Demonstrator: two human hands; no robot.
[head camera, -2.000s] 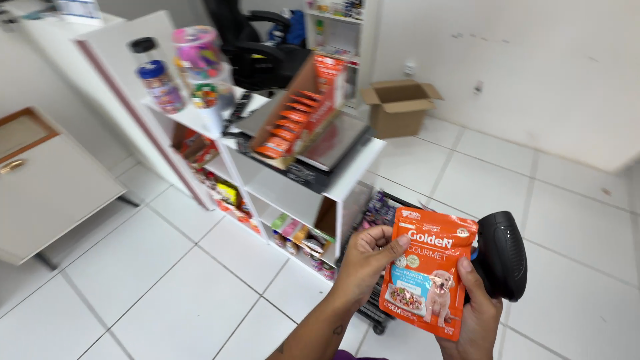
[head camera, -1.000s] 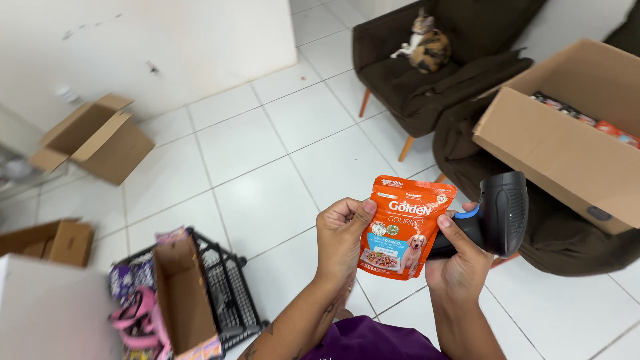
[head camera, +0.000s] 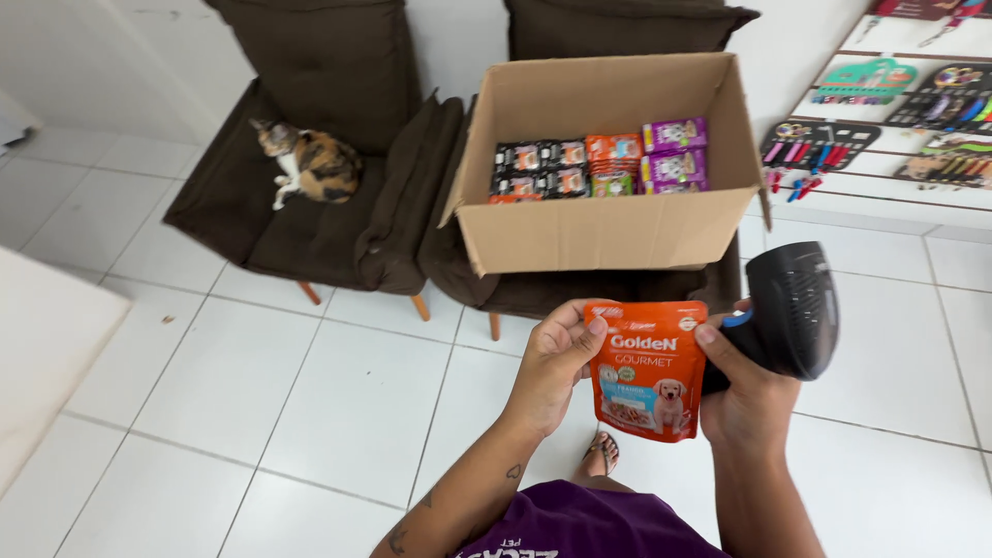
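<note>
An orange Golden pet food pouch (head camera: 649, 372) with a puppy picture is held upright between both hands. My left hand (head camera: 554, 364) pinches its left edge, thumb on the front. My right hand (head camera: 748, 387) grips a black handheld barcode scanner (head camera: 794, 310) with a blue button, its thumb also pressing the pouch's right edge. Beyond the hands, an open cardboard box (head camera: 604, 236) holds stacked pouches: black ones (head camera: 540, 167), orange ones (head camera: 614, 147), a green one (head camera: 612, 184) and purple ones (head camera: 674, 159).
The box rests on a dark brown cushioned chair (head camera: 527, 293). A calico cat (head camera: 310, 163) lies on a similar chair (head camera: 256, 232) to the left. Collars and accessories hang on a slatted wall panel (head camera: 891, 170) at the right. A white surface (head camera: 54, 333) juts in at the left.
The view has swung a long way right, from the shelves to the chairs and the box of pouches. Both hands still hold the same pouch, with the scanner in my right hand.
</note>
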